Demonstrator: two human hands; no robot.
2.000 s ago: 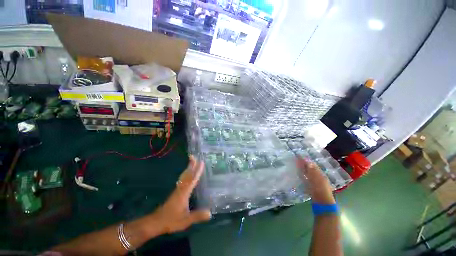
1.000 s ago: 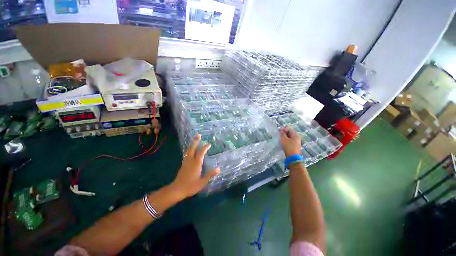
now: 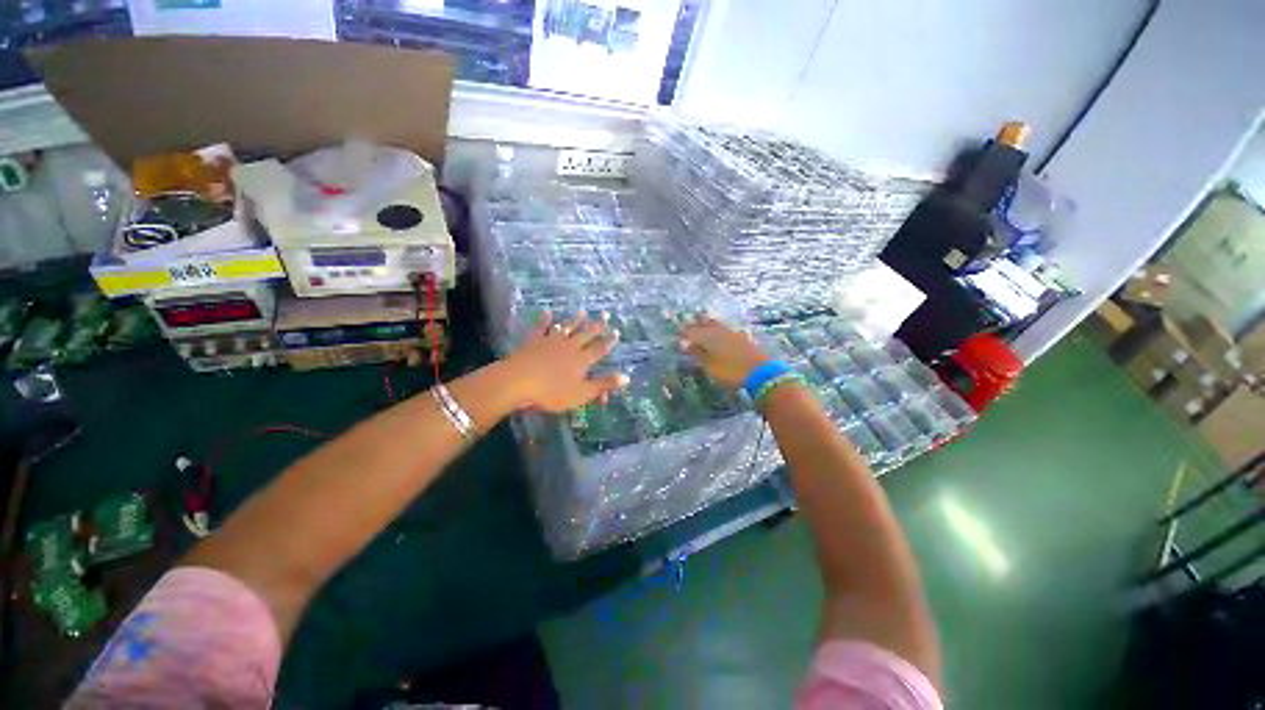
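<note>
A stack of clear plastic blister trays (image 3: 652, 479) stands at the bench's right front, with green circuit boards (image 3: 645, 405) in the top tray's pockets. My left hand (image 3: 562, 364) lies on the top tray's left part, palm down, fingers spread. My right hand (image 3: 721, 350) is on the tray's right part, fingers bent; whether it pinches anything is not clear. The image is slightly blurred.
Another tall tray stack (image 3: 777, 208) stands behind, and a filled tray (image 3: 867, 388) lies right. A white meter (image 3: 347, 257) and a power supply (image 3: 208, 312) stand at back left. Loose boards (image 3: 70, 583) lie far left. A red object (image 3: 982, 368) is beyond the right edge.
The top tray, earlier between my hands and blurred, now rests on the stack. Both hands have moved from its sides onto its top, further forward and closer together.
</note>
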